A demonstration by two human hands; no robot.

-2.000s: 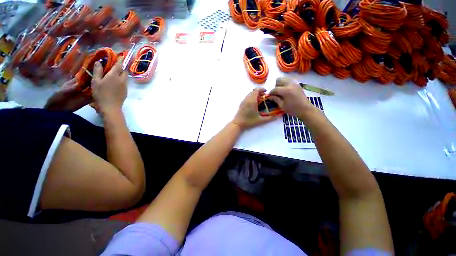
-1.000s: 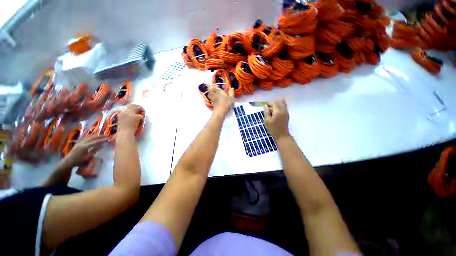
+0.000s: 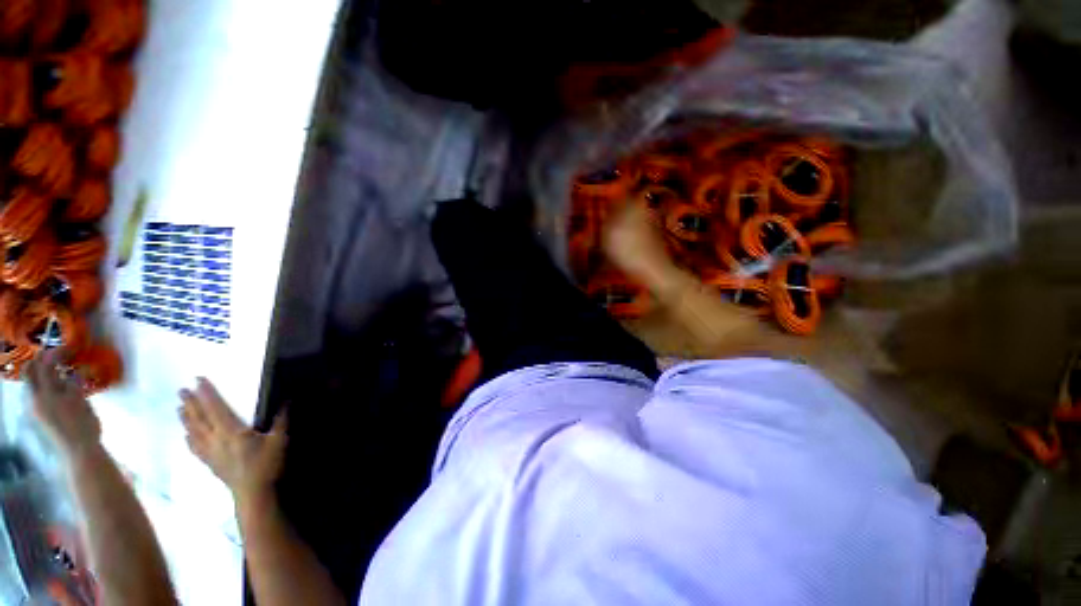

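Observation:
The view is turned toward a clear plastic sack (image 3: 948, 124) below the table, holding many orange coiled cables (image 3: 797, 296) with black parts. My right hand (image 3: 640, 243) is blurred and reaches over the coils inside the sack; whether it grips one cannot be told. What appears to be my left hand (image 3: 231, 444) is over the white table near its edge, fingers spread and empty. The label sheet (image 3: 180, 281), with rows of small dark strips, lies on the table above this hand.
The white table (image 3: 243, 107) runs down the left side. A large orange cable pile (image 3: 48, 154) stands at far left, with another hand (image 3: 59, 408) at its lower end. A thin yellow-green strip (image 3: 133, 231) lies near the label sheet. Some orange pieces (image 3: 1037, 440) show at lower right.
The view has swung right, bringing the sack into sight. My right hand has left the table and reached into the sack. My left hand has let go of the coil at the pile.

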